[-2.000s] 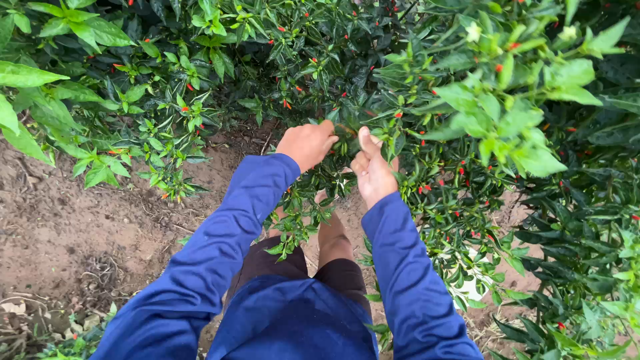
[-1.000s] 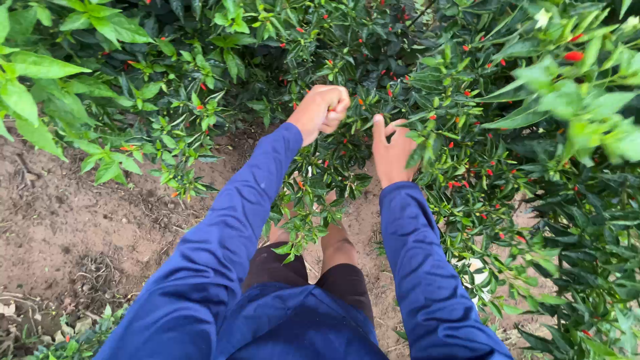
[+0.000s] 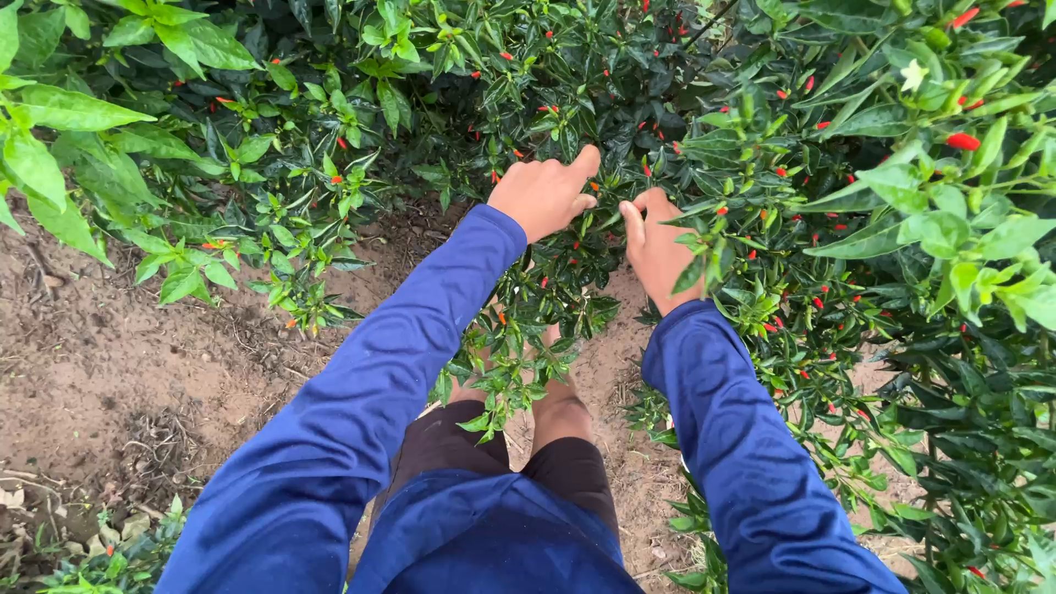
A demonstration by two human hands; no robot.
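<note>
Small red chillies grow among the green leaves of a chilli bush (image 3: 569, 107) in front of me. My left hand (image 3: 546, 194) is over the foliage, its index finger and thumb apart, beside an orange-red chilli (image 3: 595, 187). Just right of it, my right hand (image 3: 657, 247) is among the leaves with thumb and index finger raised close together. A red chilli (image 3: 647, 168) hangs above its fingertips. Leaves partly cover the right hand, and its other fingers are hidden, so I cannot tell whether it holds anything.
Chilli branches with a white flower (image 3: 914, 75) and a larger red chilli (image 3: 963, 142) reach in at the upper right. Leafy branches (image 3: 74, 148) fill the upper left. Bare brown soil (image 3: 107, 355) lies at the left. A low leafy branch (image 3: 516, 363) hangs before my legs.
My left hand has gone from a closed shape a second ago to having its index finger and thumb spread. The right thumb and index finger have come closer together.
</note>
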